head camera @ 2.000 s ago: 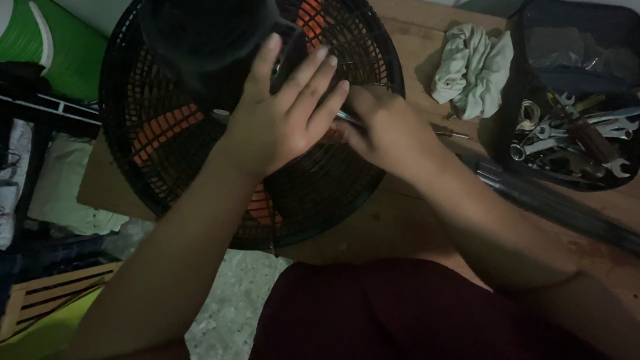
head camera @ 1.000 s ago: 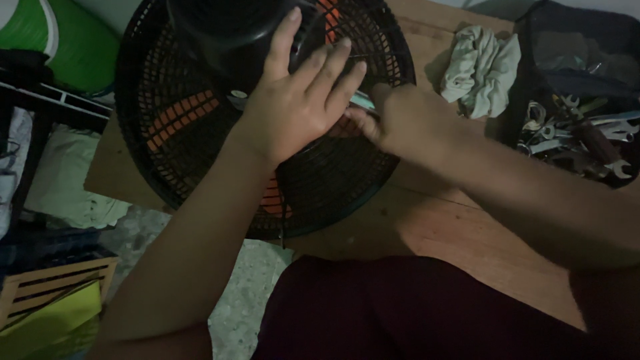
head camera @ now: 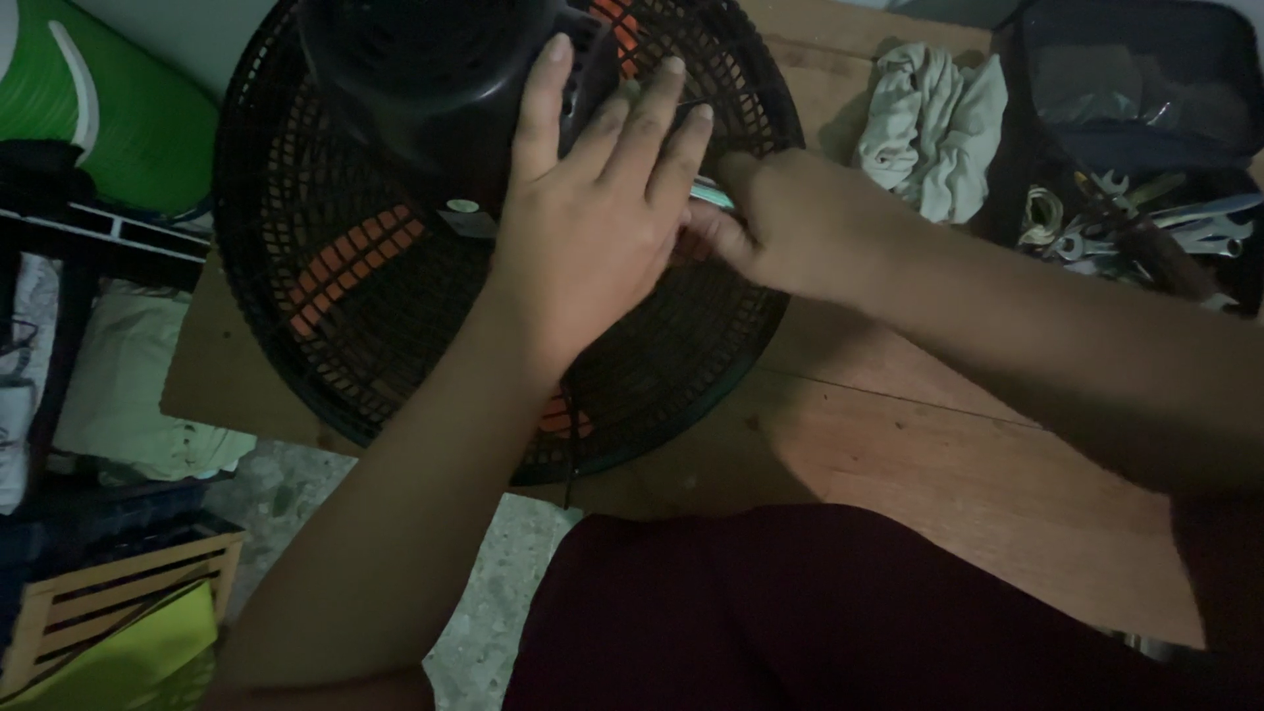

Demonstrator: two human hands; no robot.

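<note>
A round black fan grille [head camera: 395,365] with orange blades behind its bars lies on a wooden table. The black plastic motor housing [head camera: 425,99] rises from its upper middle. My left hand [head camera: 592,207] rests with spread fingers on the housing's right side; its palm hides what lies beneath, so I cannot tell whether it grips anything. To the right of it, my right hand [head camera: 780,217] is closed on a tool with a pale green handle [head camera: 711,194], low over the grille. The tool's tip is hidden behind my left fingers.
A crumpled pale cloth [head camera: 933,128] lies on the wooden table [head camera: 948,464], right of the fan. Beyond it, an open dark case [head camera: 1136,138] holds several wrenches [head camera: 1195,232]. A green container [head camera: 118,109] stands at upper left, above a pale cloth bundle [head camera: 138,385]. A slatted wooden piece [head camera: 128,592] is at lower left.
The long dark tube seen beside the case two seconds ago is out of sight. My right hand has shifted slightly about the green handle, while my left hand stays on the housing. The view has shifted somewhat.
</note>
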